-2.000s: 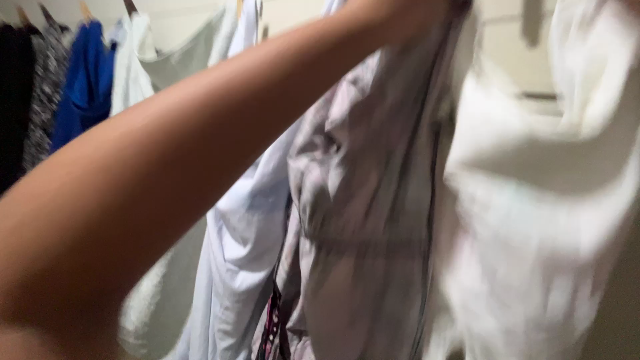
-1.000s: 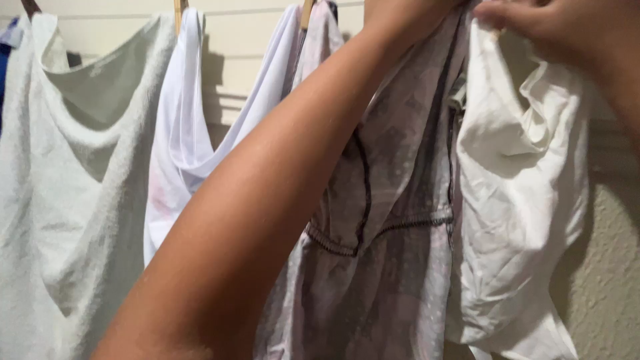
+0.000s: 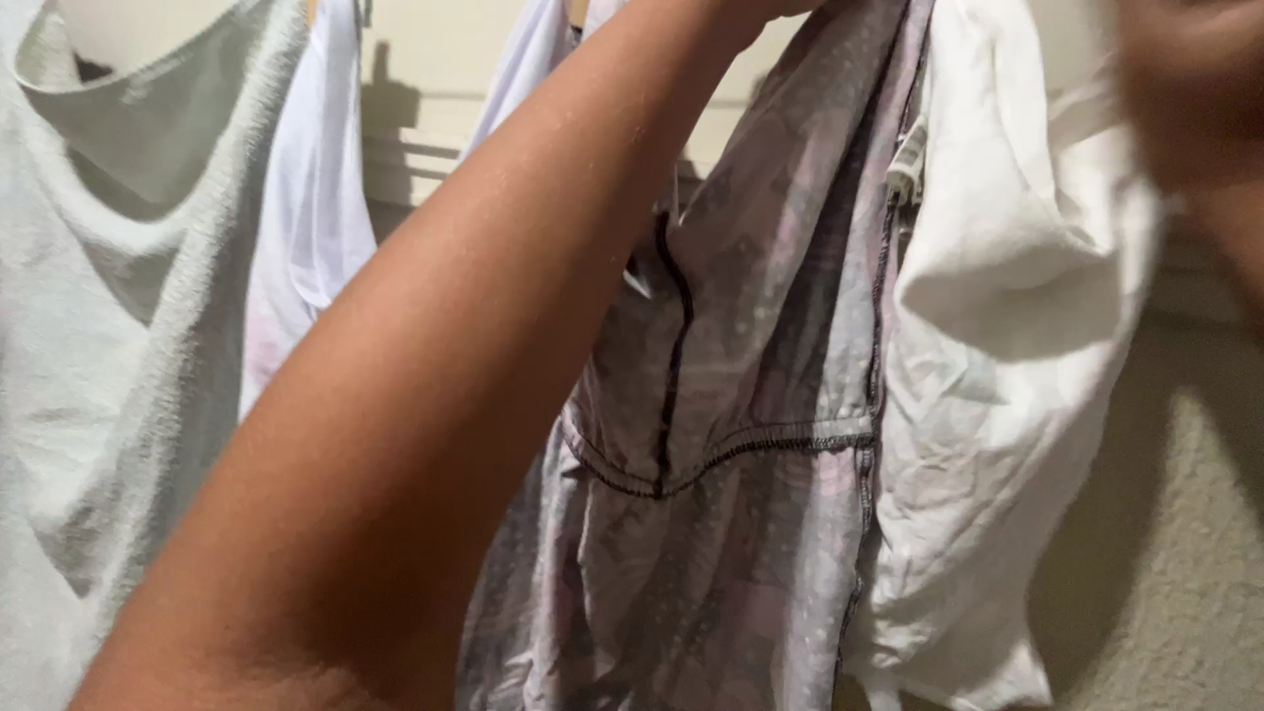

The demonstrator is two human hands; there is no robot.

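My left forearm crosses the view from the lower left to the top, and only the edge of my left hand (image 3: pixel 765 12) shows, above the grey and pink patterned garment (image 3: pixel 741 336); its fingers are out of frame. That garment hangs inside out, with dark overlocked seams. Just right of it hangs a white cloth garment (image 3: pixel 997 395), creased and folded over near its top. My right hand (image 3: pixel 1190 94) is blurred at the upper right edge, beside the top of the white garment; whether its fingers hold the cloth cannot be seen.
A pale grey-green fuzzy garment (image 3: pixel 109 346) hangs at the left, with a white sleeveless garment (image 3: pixel 311 188) beside it. Part of a wooden clothespin (image 3: pixel 578 14) shows at the top. Behind are pale horizontal boards (image 3: pixel 434 109) and a rough textured wall (image 3: pixel 1175 553).
My right hand, which was at the top of the white garment one second ago, has moved right. The view has shifted closer along the row of hung garments.
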